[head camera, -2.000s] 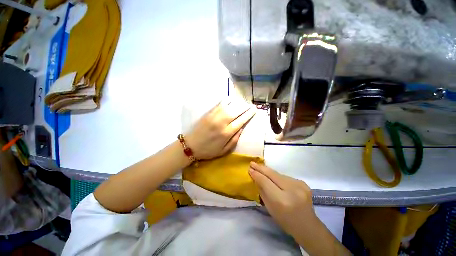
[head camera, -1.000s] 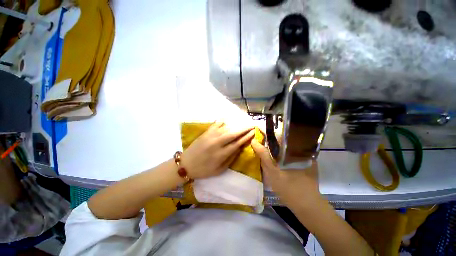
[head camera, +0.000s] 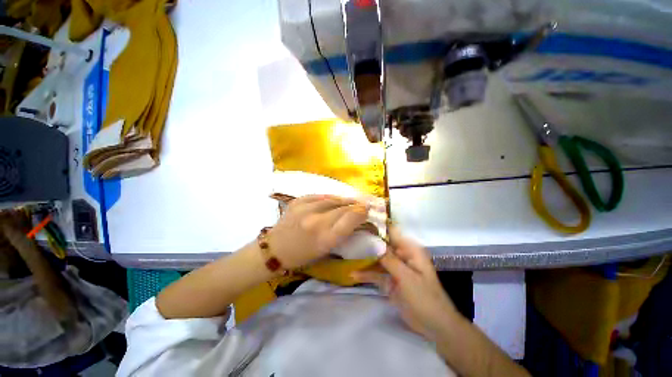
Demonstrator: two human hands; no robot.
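Observation:
A mustard cut panel (head camera: 317,147) lies flat on the table, its right edge by the needle area of the sewing machine (head camera: 420,55). A white-faced piece (head camera: 302,182) lies over its near part. My left hand (head camera: 313,224), with a bead bracelet at the wrist, presses on the white-faced piece, fingers toward the right edge. My right hand (head camera: 409,280) is slightly blurred and grips the near right edge of the cloth at the table's front. The needle is hidden behind the shiny curved metal cover (head camera: 366,74).
Scissors (head camera: 549,166) with yellow and green handles lie right of the needle. A stack of mustard pieces (head camera: 140,81) lies at the left beside another machine (head camera: 92,132). A person's arm (head camera: 33,269) shows at far left. A green basket (head camera: 147,283) is below the table.
The mustard panel has moved forward past the needle area, with the white-faced piece following. My right hand has drawn back toward the table's front edge. The view has shifted, showing the whole scissors.

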